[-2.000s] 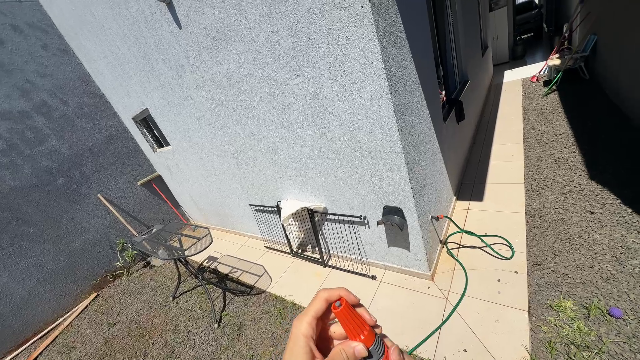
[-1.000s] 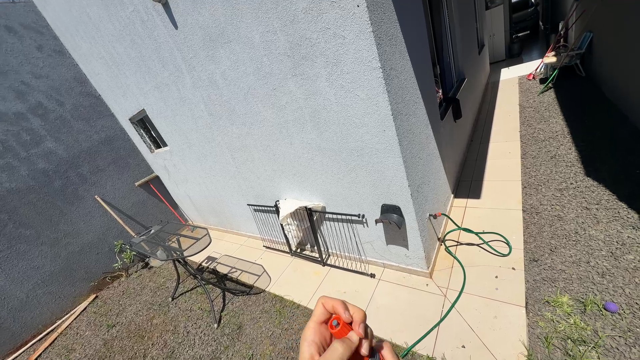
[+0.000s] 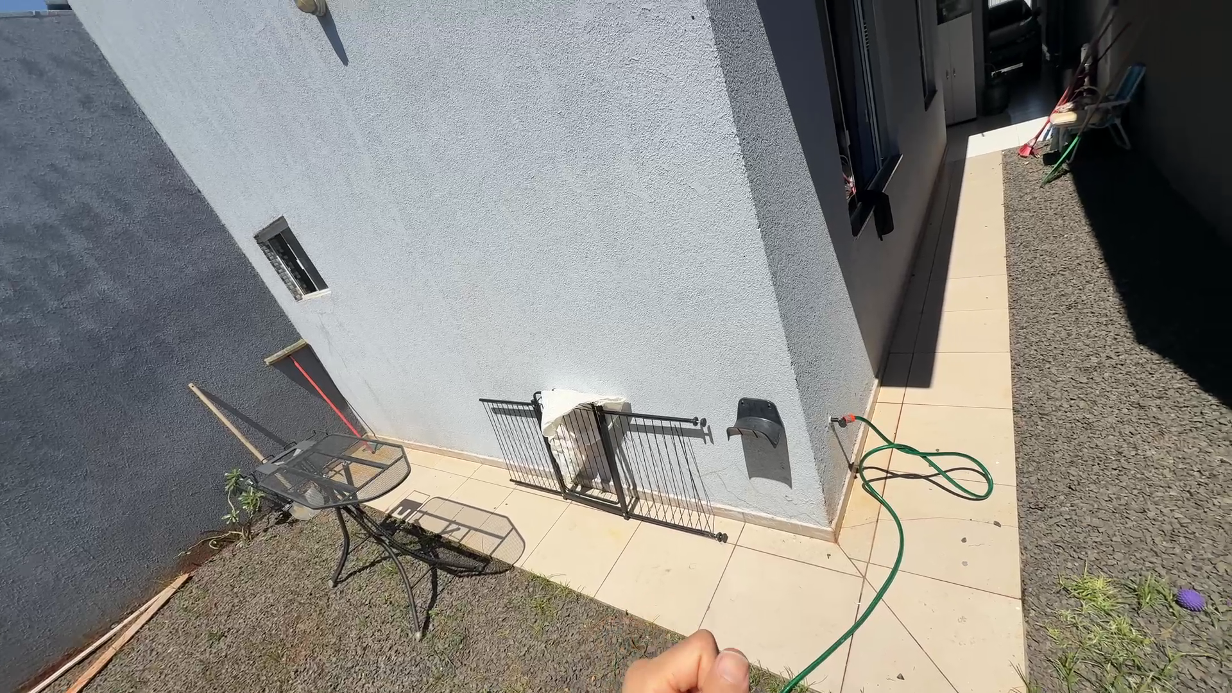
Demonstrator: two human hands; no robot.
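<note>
At the bottom edge, only the curled knuckle and thumb tip of my left hand (image 3: 685, 666) show; whatever it holds is hidden below the frame. My right hand is out of view. A green garden hose (image 3: 897, 549) leaves the frame just right of my left hand, runs up over the tiles and loops beside the house corner. Its orange connector (image 3: 845, 420) joins a tap low on the wall. Left of the tap, a dark curved hose holder (image 3: 756, 422) is fixed to the wall with no hose on it.
A black metal gate (image 3: 616, 462) with a white cloth (image 3: 576, 423) leans on the wall. A mesh-top table (image 3: 332, 470) stands on gravel at left, near wooden boards (image 3: 130, 630). A purple ball (image 3: 1191, 600) lies at right; a folding chair (image 3: 1116, 101) stands farther back.
The orange nozzle and the fingers around it have dropped toward the bottom edge. The nozzle is out of sight, and less of the hands shows.
</note>
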